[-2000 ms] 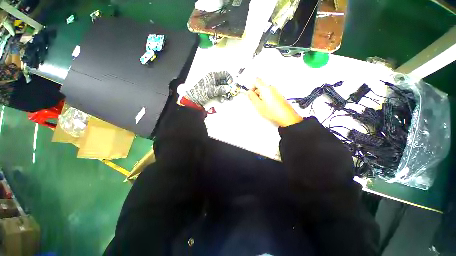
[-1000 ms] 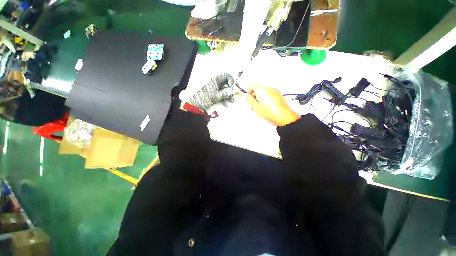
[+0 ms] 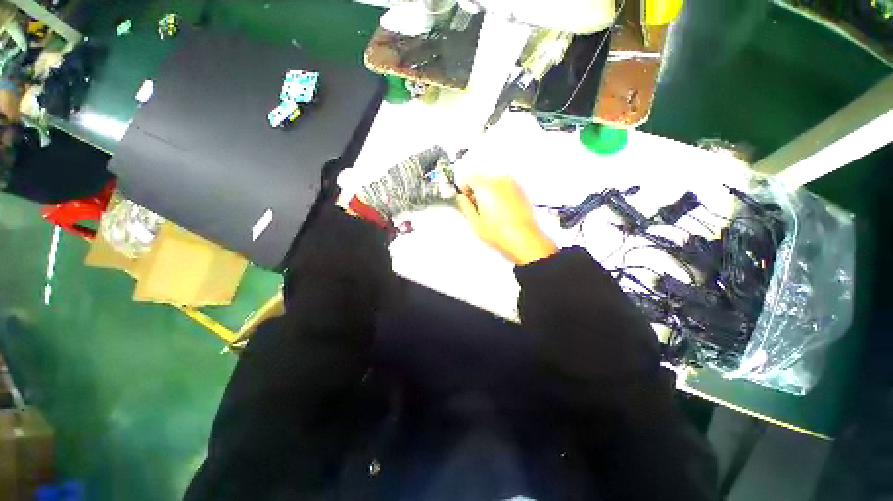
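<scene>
My left hand, in a grey striped knit glove with a red cuff, is closed around a small circuit board that shows at its fingertips. My bare right hand is just to the right and pinches the dark end of a cable lead against or close to the board. Exact contact is too small to tell. The lead's cable lies on the white sheet to the right of my hand.
A tangled cable pile spills from a clear plastic bag at right. Spare boards lie on a black pad at left. Behind the work stand a brown-edged station base, a green round foot and a cream hood.
The camera view has shifted, bringing the hood into sight. Both hands stay together over the white sheet; the board now shows more clearly at my left fingertips.
</scene>
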